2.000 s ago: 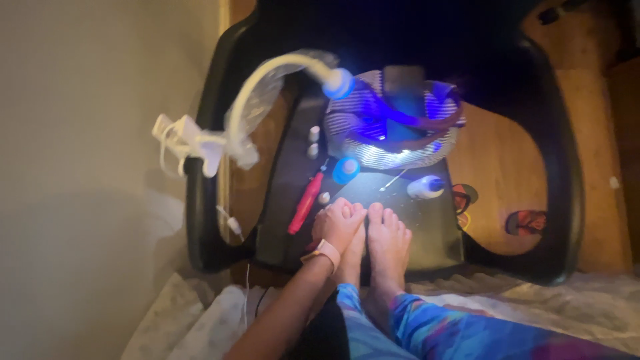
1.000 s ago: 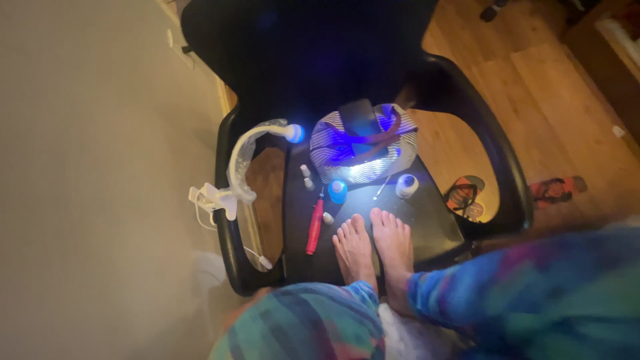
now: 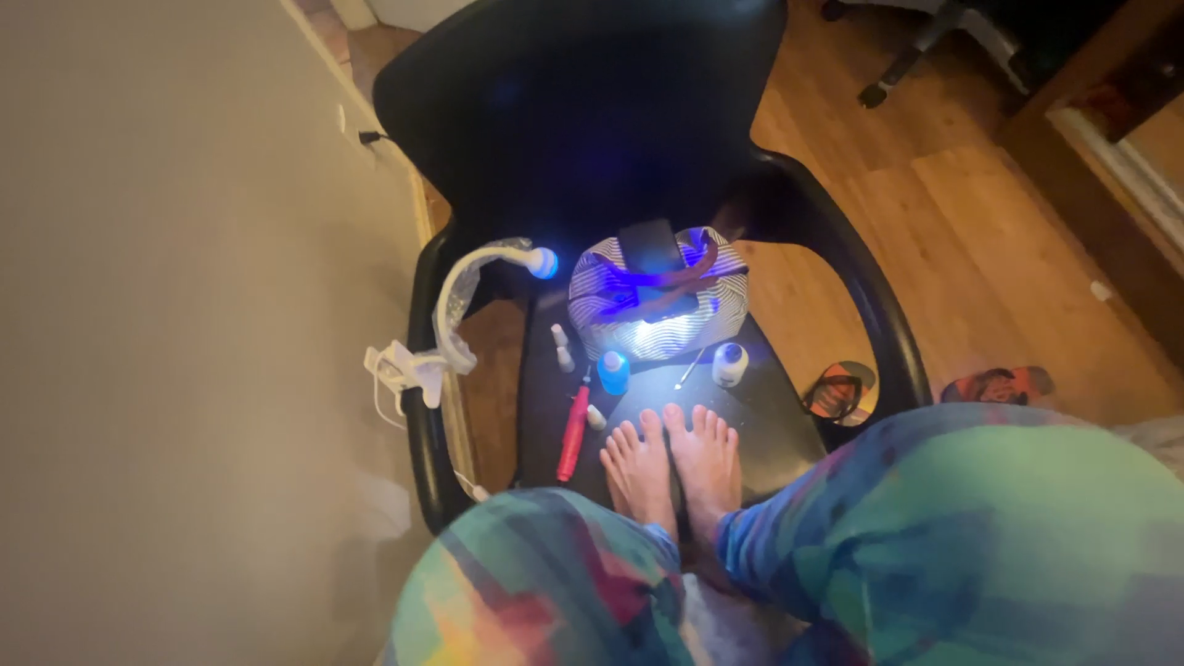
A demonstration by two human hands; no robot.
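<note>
Neither of my hands is in view. My bare feet rest on the seat of a black chair. Left of them lies a red pen-shaped tool with a thin metal tip, a small white bottle or cap beside it. Above the toes stand a blue bottle and a white bottle, with a thin stick lying between them. Two small white items lie farther left. A striped bag sits behind, lit by a white and blue glow.
A white gooseneck lamp, partly wrapped in clear plastic, is clipped by its clamp to the left armrest. A wall runs along the left. Patterned sandals lie on the wooden floor at right. A wheeled chair base stands beyond.
A hand with a wristband, resting on the feet two seconds ago, has left the view. My knees now fill the lower part. The view has shifted.
</note>
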